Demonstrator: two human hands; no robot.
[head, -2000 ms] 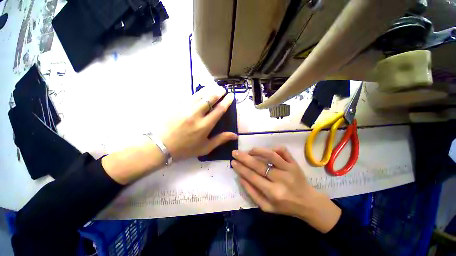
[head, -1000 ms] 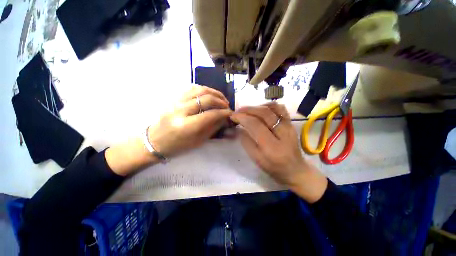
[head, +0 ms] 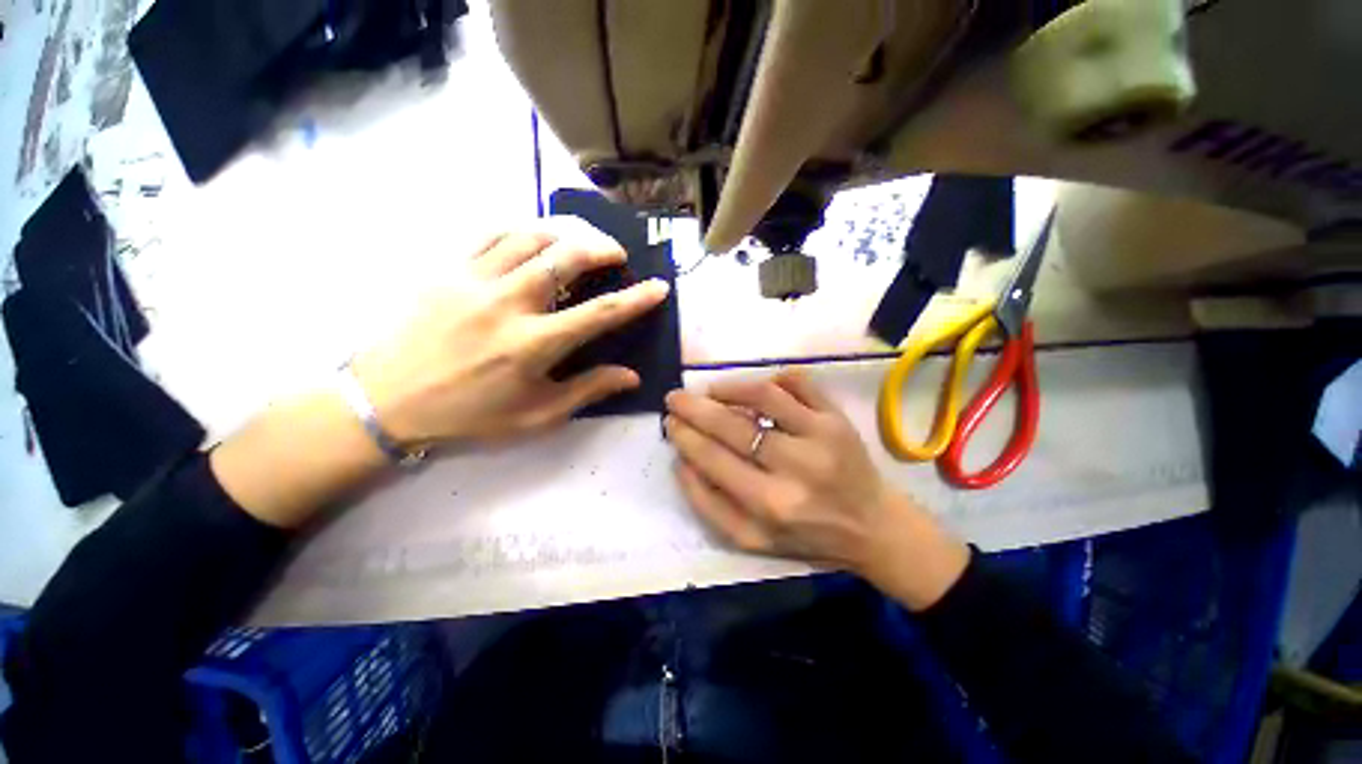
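Note:
A black cut piece [head: 642, 346] lies flat on the white table with its upper end at the presser foot and needle area [head: 668, 236]. My left hand [head: 515, 346] lies on the piece with spread fingers, pressing on it. My right hand [head: 777, 466] rests at the piece's lower right corner, fingertips touching or nearly touching its edge; whether it pinches anything there is hidden. The cream sewing machine head [head: 896, 90] stands over the upper end of the piece.
Scissors with yellow and red handles [head: 992, 391] lie right of my right hand, beside black strips [head: 956, 239]. A stack of black pieces [head: 82, 358] is at the left edge, a black pile [head: 254, 75] at the upper left. Blue crates [head: 336, 694] are below the table.
Since one second ago my hands have moved apart. The left now lies flat over the piece; the right has moved down to its lower corner. More of the piece shows.

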